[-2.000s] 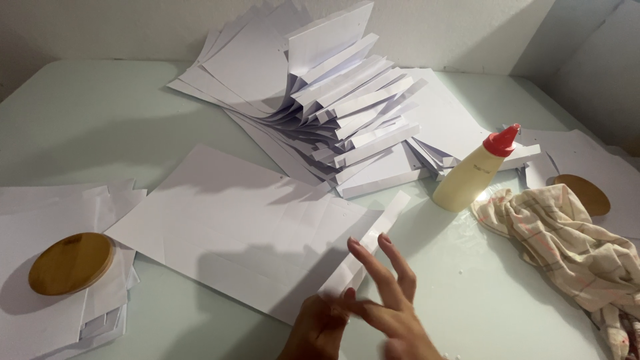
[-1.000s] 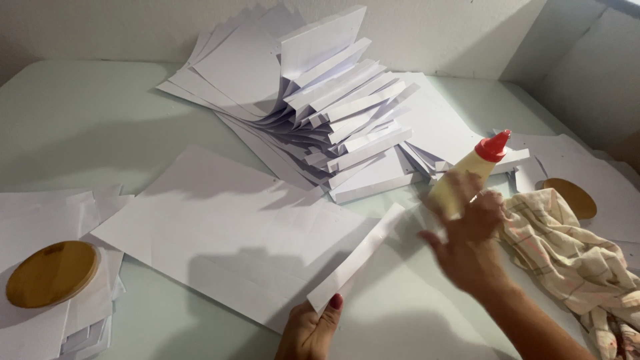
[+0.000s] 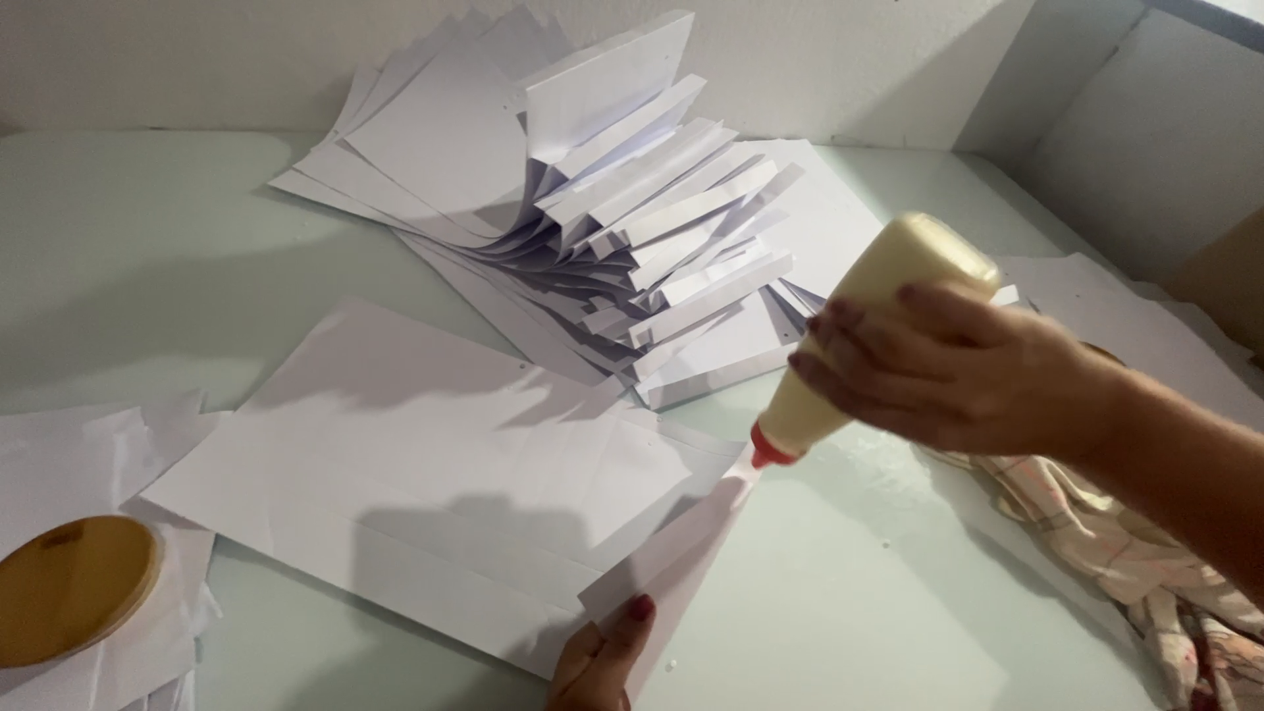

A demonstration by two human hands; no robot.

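My right hand [image 3: 948,365] grips a pale yellow glue bottle [image 3: 879,316], tilted upside down. Its red nozzle [image 3: 772,448] is at the far end of a folded flap [image 3: 671,553] along the right edge of a white paper sheet [image 3: 395,434]. My left hand [image 3: 600,657] pinches the near end of that flap, thumb on top. Beyond the sheet lies a fanned stack of white papers [image 3: 434,148] with folded strips [image 3: 706,217] along their edges, raised and curving upward. Whether glue is flowing cannot be told.
A round golden-brown disc [image 3: 79,591] rests on papers [image 3: 59,444] at the left. At the right are a crumpled patterned cloth [image 3: 1096,533] and more papers [image 3: 1116,306], with another disc partly hidden behind my right wrist. A wall [image 3: 790,59] borders the table's back.
My right hand has left the flap, taken hold of the glue bottle that stood upright at the right, and brought it over inverted to the flap. My left hand stays at the flap's near end.
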